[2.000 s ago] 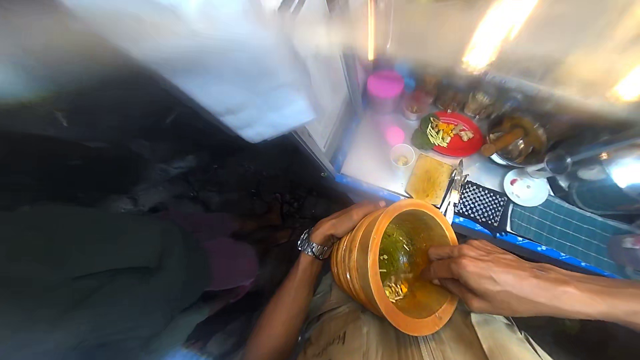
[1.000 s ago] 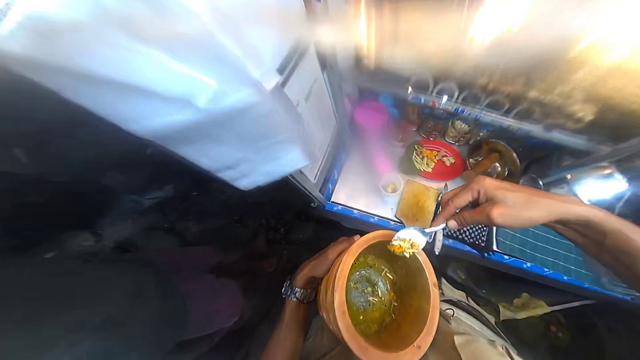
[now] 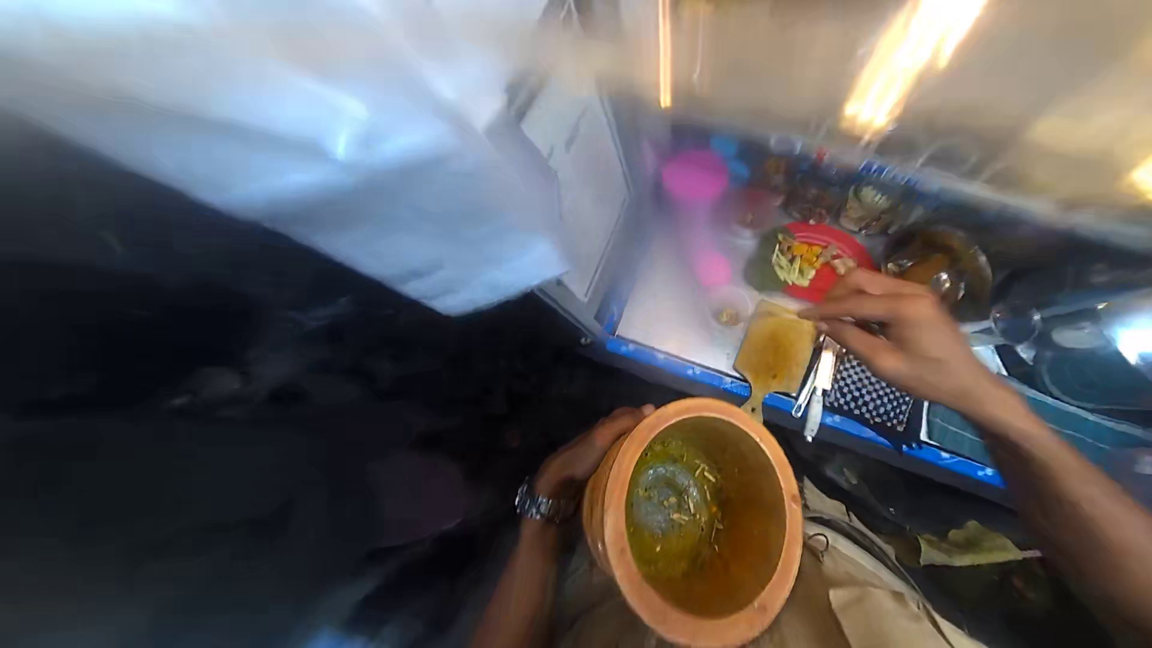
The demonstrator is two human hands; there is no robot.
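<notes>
My left hand (image 3: 583,457), with a metal watch at its wrist, holds the side of a large ringed mortar (image 3: 630,576), whose open mouth is tilted toward me. Bits of pale and green food cling to its inner bottom. Over the counter, my right hand (image 3: 886,328) reaches beside a red plate (image 3: 841,243) that bears a leaf, shredded pale and orange food. Its fingertips are close together near the plate's lower edge; whether they hold anything cannot be told. Just below them lies a wooden cutting board (image 3: 776,346) with a handle.
The counter has a blue edge (image 3: 675,364). Near the board lie a white-handled knife (image 3: 816,396), a checkered cloth (image 3: 868,394) and a small cup (image 3: 727,308). Behind stand a pink container (image 3: 695,175), jars and a metal bowl (image 3: 967,270). A large white sheet (image 3: 360,162) spans the upper left.
My right hand has moved from inside the mortar, then from above its rim with a spoon of food, to beside the red plate. My left hand stays on the mortar.
</notes>
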